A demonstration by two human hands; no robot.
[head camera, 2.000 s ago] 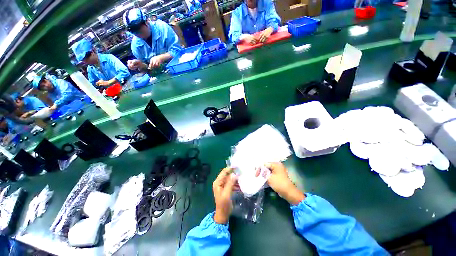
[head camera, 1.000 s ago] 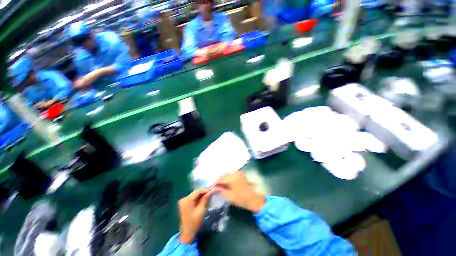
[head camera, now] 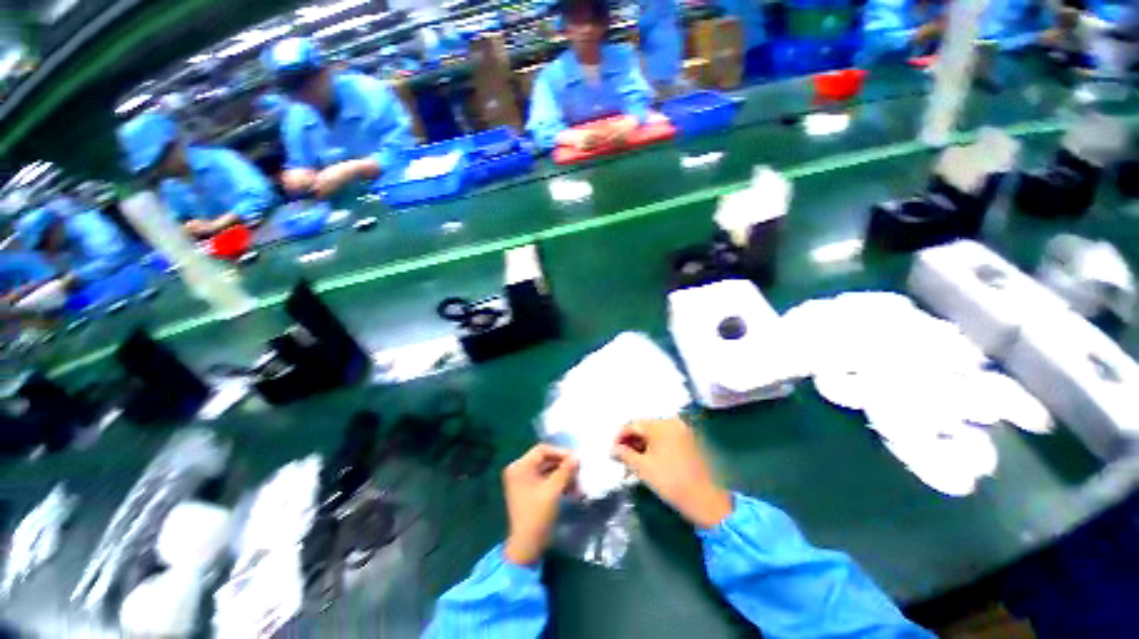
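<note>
My left hand (head camera: 537, 491) and my right hand (head camera: 672, 464) are close together at the near side of a white glossy stack of polybags (head camera: 618, 390). The fingertips of both hands are pinched around a small whitish piece between them; blur hides exactly what it is, possibly a clear bag. A clear plastic bag (head camera: 602, 534) lies crumpled below the hands on the green bench. White round pieces (head camera: 918, 375) lie overlapping to the right. A white insert with a centre hole (head camera: 731, 343) stands between them and the stack.
Black rings (head camera: 437, 437) lie in a dark heap at left, beside shiny bagged parts (head camera: 269, 549) and white wrapped pieces (head camera: 194, 534). Open black boxes (head camera: 512, 312) stand in a row. More white inserts (head camera: 1055, 350) are at far right. Workers sit across the line with blue bins (head camera: 431, 172).
The view swung right, then partly back. My hands came together over the white stack and are now slightly apart again. The bench items look otherwise the same.
</note>
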